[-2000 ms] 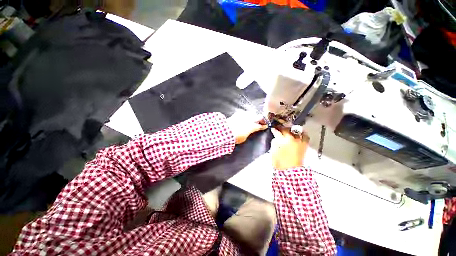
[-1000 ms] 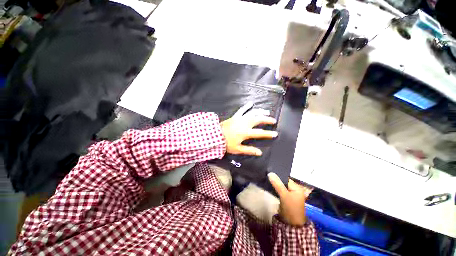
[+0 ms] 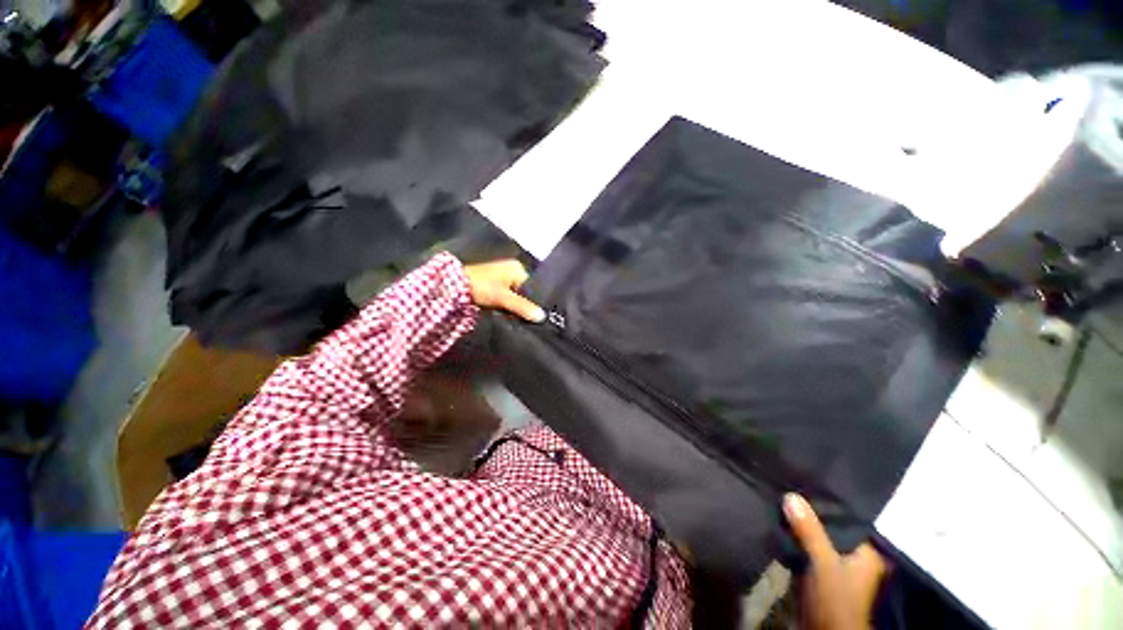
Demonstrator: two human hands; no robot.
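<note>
The black base panel [image 3: 739, 259] lies on the white machine table, its near part hanging over the front edge. A black pocket piece with a long seam or fold lies on it; a small white mark [image 3: 557, 319] shows near its left end. My left hand [image 3: 503, 288] pinches the panel's left edge beside that mark. My right hand [image 3: 837, 569] holds the near right corner, thumb on top, fingers hidden beneath. The sewing machine head [image 3: 1047, 185] is at the right, blurred; the panel's right corner lies close to its needle area.
A large heap of black fabric [image 3: 394, 99] lies at the left on the white table [image 3: 764, 62]. Below it is a brown cardboard piece [image 3: 185, 412]. Blue bins [image 3: 154, 74] stand at the far left.
My left hand has moved from the panel's middle to its left edge. My right hand still holds the near edge. The panel is turned, and the view has swung left.
</note>
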